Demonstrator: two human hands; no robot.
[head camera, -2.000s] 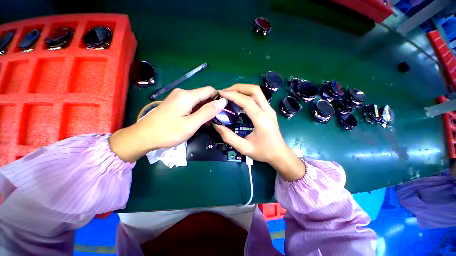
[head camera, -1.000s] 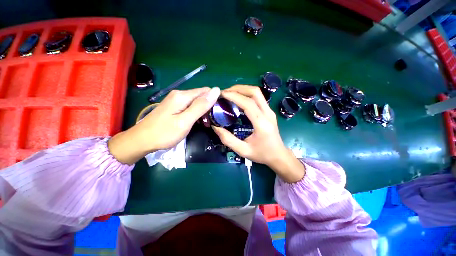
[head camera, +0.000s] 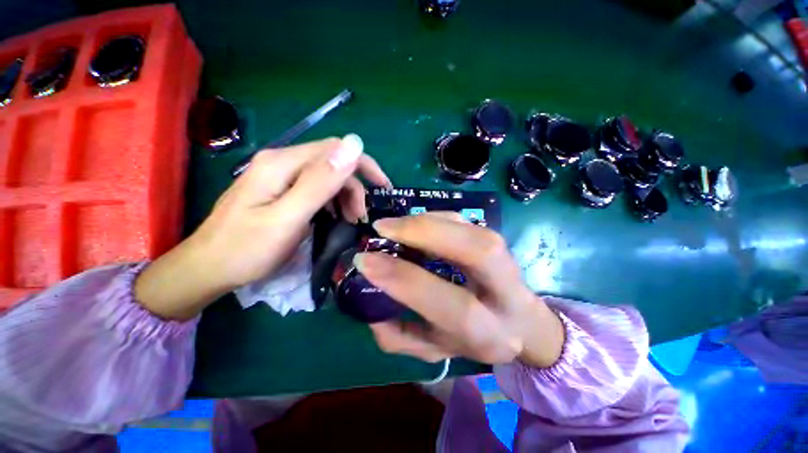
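Note:
My right hand (head camera: 461, 292) holds a dark round unit (head camera: 365, 299) by its edge, tilted, over the near left part of the black test fixture (head camera: 483, 202). White lettering shows along the fixture's far edge, and its middle is hidden by my right hand. My left hand (head camera: 266, 208) is over the fixture's left side, thumb raised and fingertips bent down near a dark round part; whether they grip it is not clear. A white USB cable (head camera: 443, 370) shows below my right hand. A crumpled white cloth (head camera: 282, 287) lies under my left wrist.
A red-orange foam tray (head camera: 168, 133) stands at left with black discs in its far pockets. A lone disc (head camera: 218, 123) and a slim grey stick (head camera: 306, 117) lie beside it. Several black discs (head camera: 598, 181) cluster at right. One disc (head camera: 439, 7) is at the top edge.
The unit has moved from between both hands down towards me, in my right hand. My left hand has come apart from it. The fixture's far edge is now uncovered. The camera view has shifted.

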